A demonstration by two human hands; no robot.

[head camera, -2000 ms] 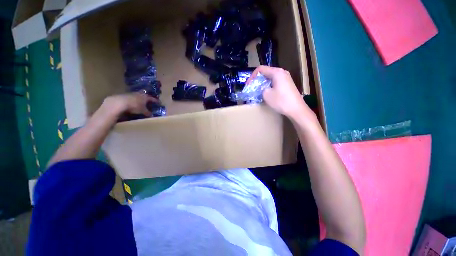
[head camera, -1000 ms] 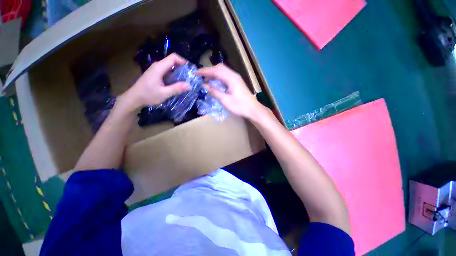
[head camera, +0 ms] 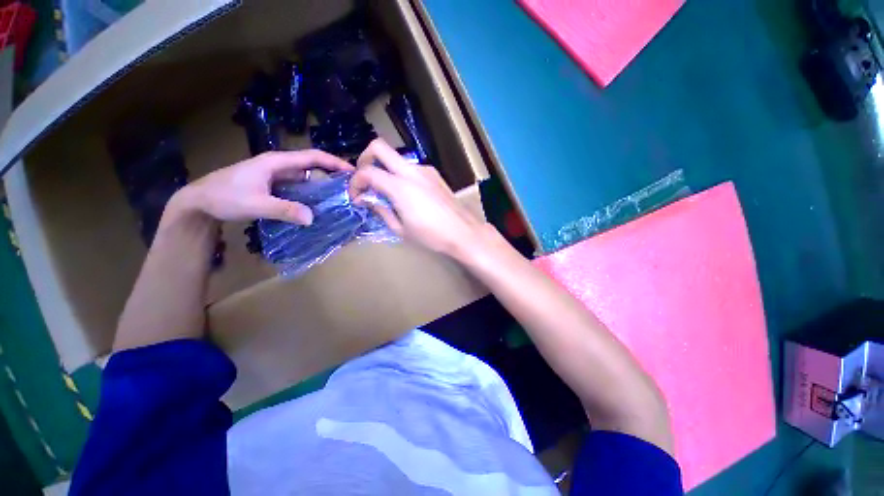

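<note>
A bundle in a crinkled clear plastic bag [head camera: 315, 231] is held between both hands over the near wall of the deep carton [head camera: 359, 305]. My left hand [head camera: 257, 189] grips its left and upper side, thumb on top. My right hand [head camera: 412, 203] pinches the plastic at its right end. What lies inside the bag is hard to make out. Several bagged black parts [head camera: 334, 97] lie in the carton's far right area, and a row of them [head camera: 153, 179] lies along its left side.
A large pink foam sheet [head camera: 669, 320] lies on the green bench to the right, with a clear plastic strip [head camera: 620, 207] at its far edge. A smaller pink sheet [head camera: 606, 34] is farther away. The screw feeder [head camera: 824, 387] and a black device [head camera: 845, 68] are at far right.
My left hand has left the row of parts and joined my right hand on the plastic bag. Both have moved nearer the carton's near wall. The view has shifted right.
</note>
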